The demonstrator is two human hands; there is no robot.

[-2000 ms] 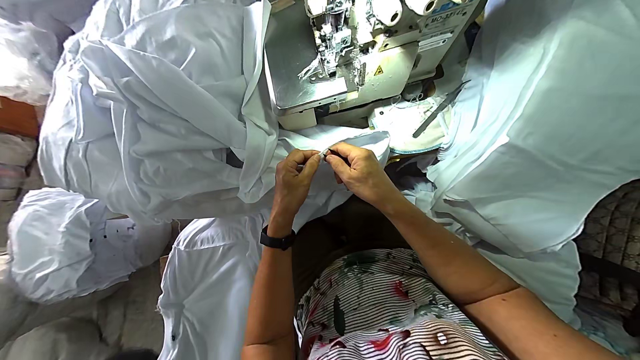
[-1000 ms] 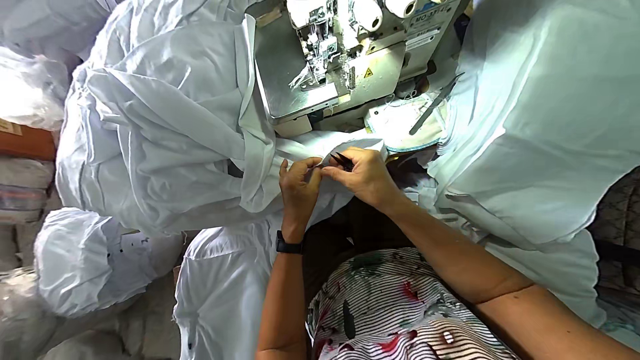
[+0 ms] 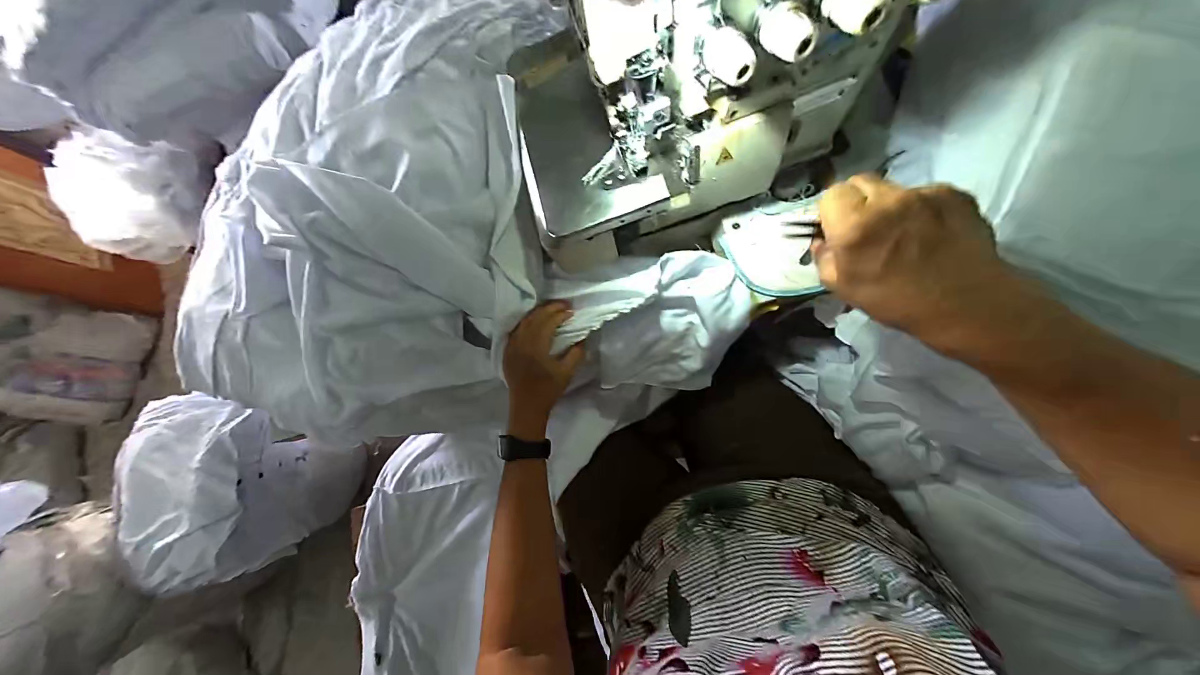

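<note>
My left hand [image 3: 544, 356] rests on white fabric [image 3: 647, 309] below the sewing machine [image 3: 656, 141], with its thumb and fingers on the cloth near a gathered edge. Whether it pinches the cloth is not plain. My right hand [image 3: 891, 248] is closed around a small dark tool [image 3: 802, 229], whose two thin tips point left over a pale, rounded plate [image 3: 773, 253]. The rest of that tool is hidden in the fingers, so its kind is unclear.
A large heap of white cloth [image 3: 356, 244] lies left of the machine. More pale fabric [image 3: 1078, 169] hangs at the right. Wrapped white bundles [image 3: 187, 487] sit at the lower left, beneath an orange box [image 3: 84, 253]. Thread cones [image 3: 786, 33] stand at the top.
My right hand has moved away from my left hand, to the right and over the pale plate. The hands were close together at the cloth before. The long dark tool on the plate no longer shows.
</note>
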